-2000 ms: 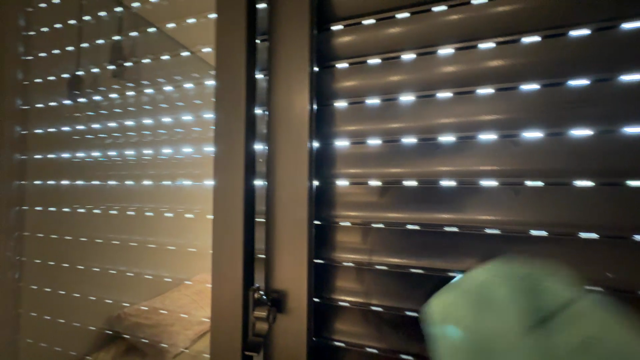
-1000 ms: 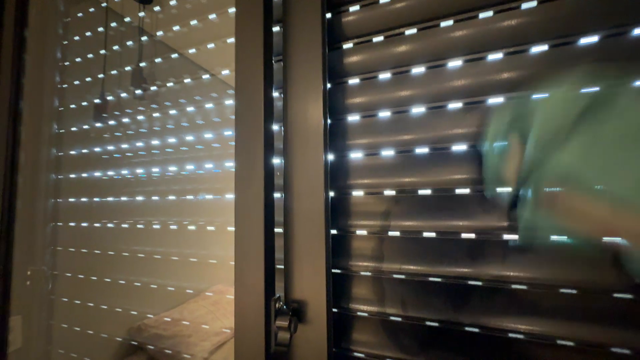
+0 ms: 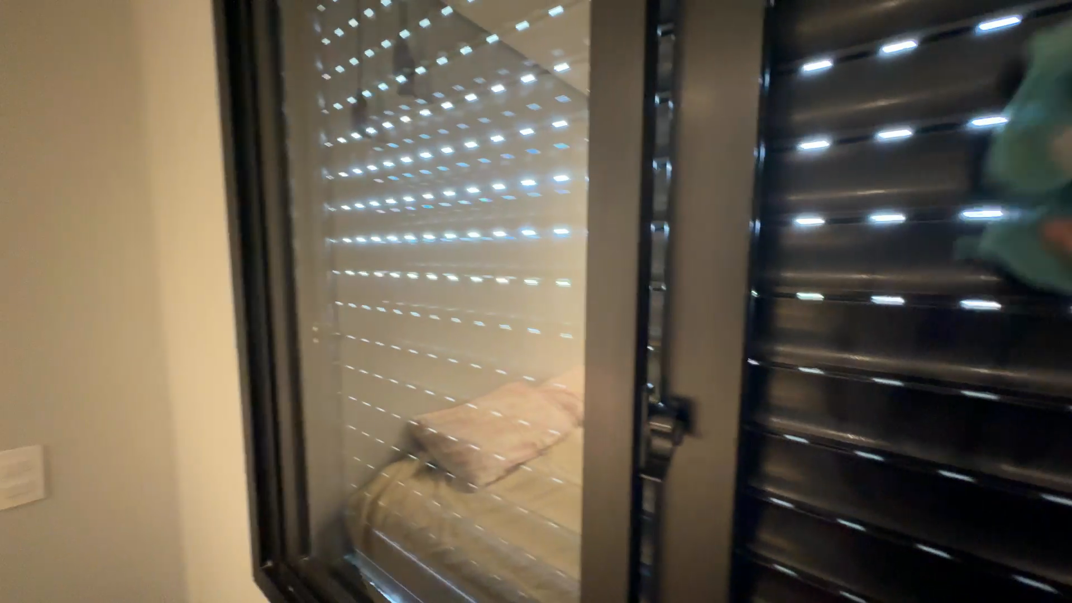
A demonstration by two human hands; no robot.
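Observation:
At the right edge, a blurred green cloth (image 3: 1026,142) is against or just in front of the window pane over the dark roller shutter (image 3: 871,335). Skin-toned patches show at the cloth; they look like part of my right hand (image 3: 1059,234), closed on it and mostly cut off by the frame. Blur hides the fingers and whether the cloth touches the glass. My left hand is not in view. Left of the cloth stand the dark window frame (image 3: 712,251) and a dark window handle (image 3: 666,427), pointing down. The left glass pane (image 3: 452,352) reflects rows of light dots.
A beige wall (image 3: 92,251) with a white wall plate (image 3: 21,477) lies left of the dark outer frame (image 3: 260,335). In the left pane show reflections of a pinkish folded textile (image 3: 502,427), a rumpled beige cover (image 3: 469,519) and hanging dark shapes.
The green cloth was low right, then higher over the right pane with my hand at it; now only part shows at the right edge. The view has turned left.

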